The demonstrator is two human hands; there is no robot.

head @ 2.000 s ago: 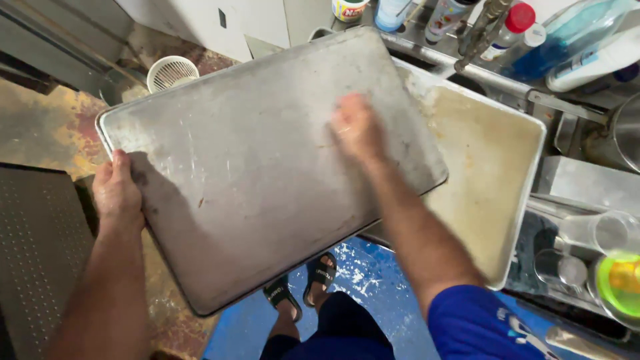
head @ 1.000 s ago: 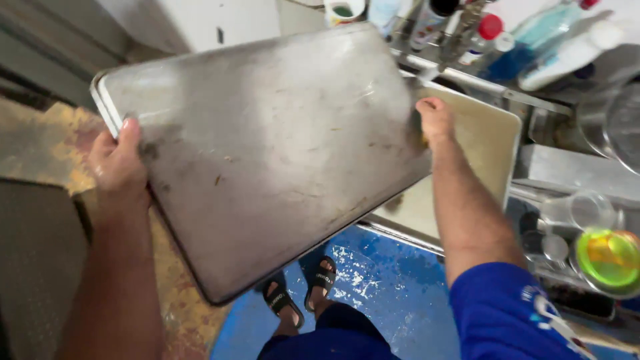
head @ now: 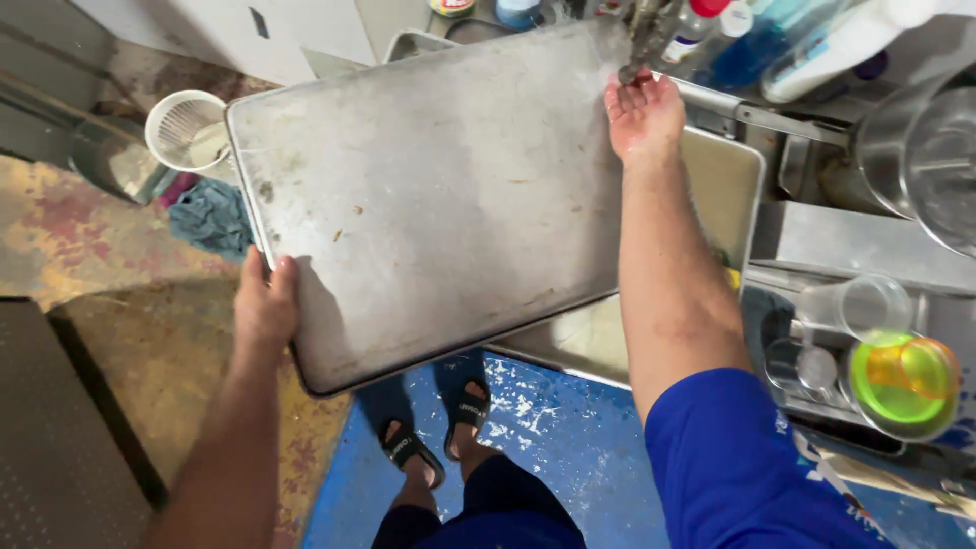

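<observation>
My left hand [head: 267,297] grips the left rim of a large metal sheet pan [head: 442,206], thumb on its face. The pan is held tilted and bears small brown specks and dark stains. My right hand [head: 646,114] is palm up beneath the end of a metal faucet [head: 644,42], beside the pan's upper right corner, with its fingers slightly curled and nothing seen in it. A second sheet pan [head: 724,175] with a tan surface lies behind the first, partly covered by it and by my right forearm. A bit of yellow and green, likely a sponge [head: 732,276], shows beside that forearm.
Bottles, one of them white plastic [head: 839,53], stand behind the faucet. At the right are a steel pot [head: 942,160], a clear plastic cup [head: 873,305] and a green bowl [head: 892,381]. A white basket [head: 183,130] and a crumpled cloth [head: 210,217] are at the left.
My right hand, blurred over the pan's face two seconds ago and at its right edge one second ago, has moved up to the faucet and turned palm up. My left hand keeps its hold.
</observation>
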